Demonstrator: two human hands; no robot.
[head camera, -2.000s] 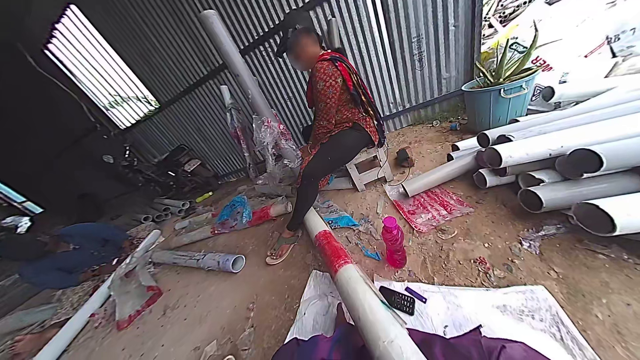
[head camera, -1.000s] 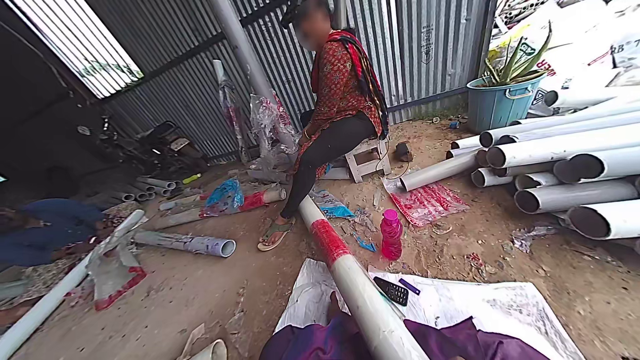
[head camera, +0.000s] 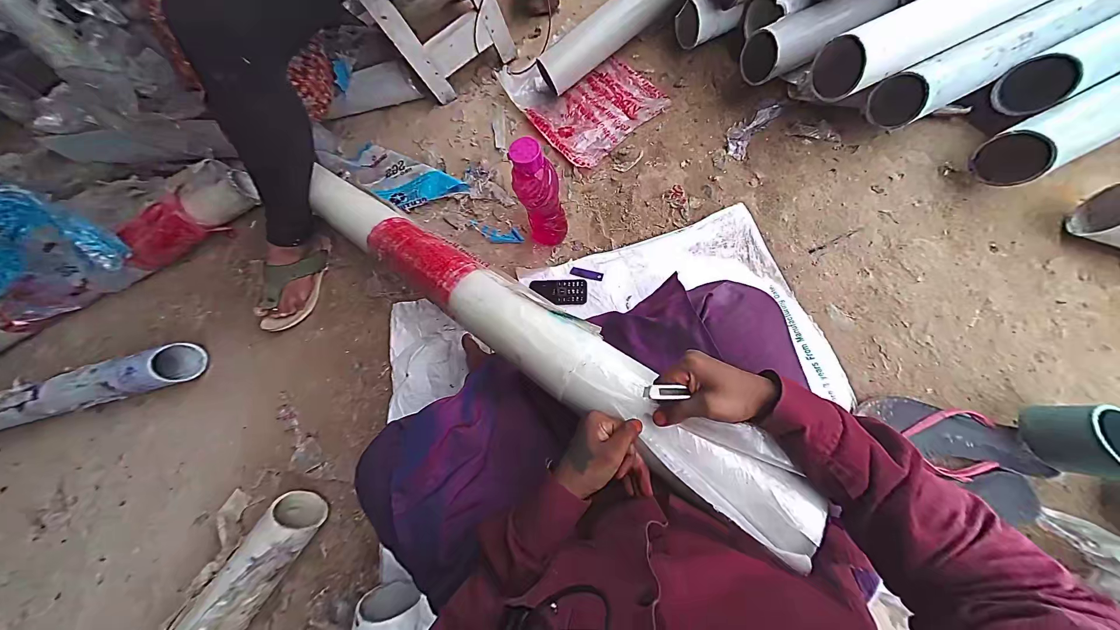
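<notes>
A long white pipe (head camera: 525, 328) with a red printed band slants across my lap, its near part wrapped in clear plastic film (head camera: 744, 472). My right hand (head camera: 713, 389) is closed on a small white-and-dark tool (head camera: 669, 392), perhaps a cutter, held over the film. Just left of it, my left hand (head camera: 604, 451) has its fingers closed at the pipe's near side, seemingly pinching the film's edge. Beyond my lap, a black keypad phone (head camera: 558, 291) and a small dark purple object (head camera: 586, 273) lie on a white printed sheet (head camera: 735, 241).
A pink bottle (head camera: 537, 194) stands on the dirt past the sheet. Stacked pipes (head camera: 927, 70) lie at upper right. A person's sandalled foot (head camera: 293, 289) is beside the pipe's far part. Short pipes (head camera: 114, 381) lie at left, and sandals (head camera: 954, 446) at right.
The view has tilted down strongly toward my lap. Both my hands are now in sight at the pipe with the small tool; neither shows in the earlier frames.
</notes>
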